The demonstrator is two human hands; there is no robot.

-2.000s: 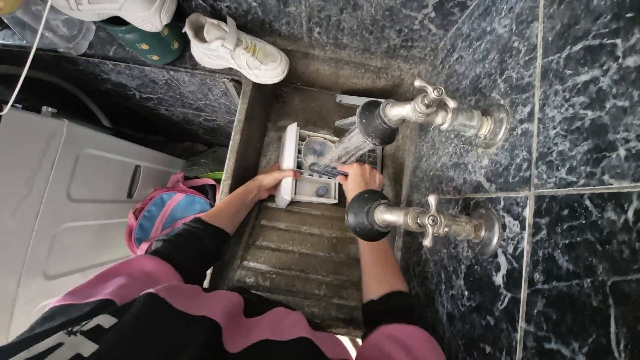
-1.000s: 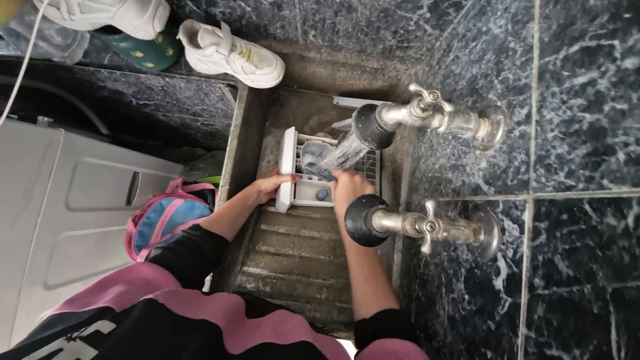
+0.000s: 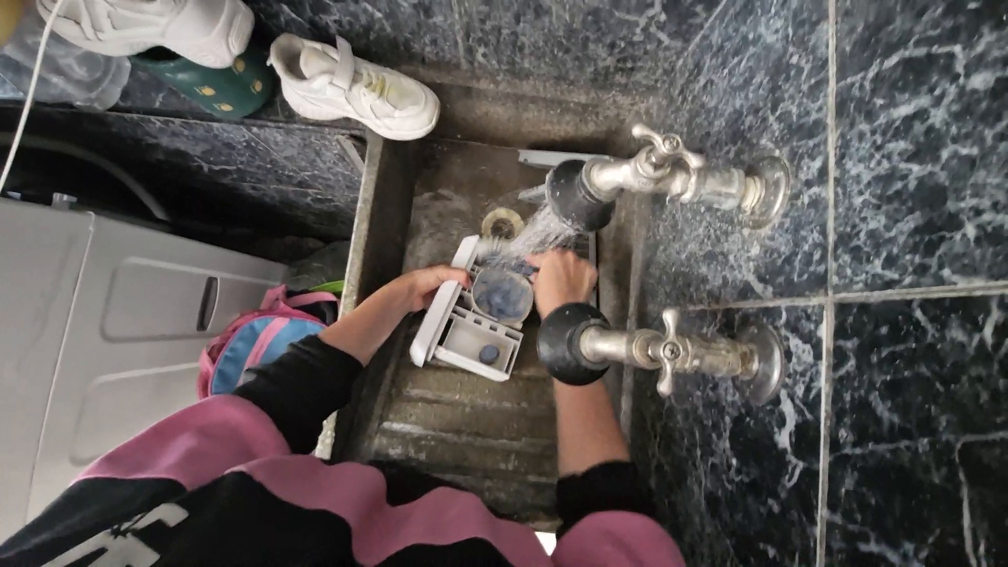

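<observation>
A white plastic detergent drawer (image 3: 431,329) lies tilted in the stone laundry sink (image 3: 398,213). My left hand (image 3: 431,285) grips its front panel. Inside the drawer are a round, bluish cup-like part (image 3: 502,295) and, in the lower compartment, a small dark round piece (image 3: 488,354). My right hand (image 3: 563,279) is curled at the drawer's far side, with a thin dark object at its fingertips, partly hidden by splashing water. Water runs from the upper tap (image 3: 583,193) onto the drawer. The lower tap's black nozzle (image 3: 573,344) covers part of my right wrist.
White sneakers (image 3: 358,87) and a green clog (image 3: 216,83) stand on the ledge at upper left. Beside the sink are a pink and blue bag (image 3: 264,339) and a white appliance (image 3: 157,307). A round ring (image 3: 502,224) and a grey strip (image 3: 551,159) are on the sink's bottom.
The drawer has turned and now lies tilted, moved a little toward the ribbed part of the sink. A round ring beside it has come into view. Both hands remain at the drawer.
</observation>
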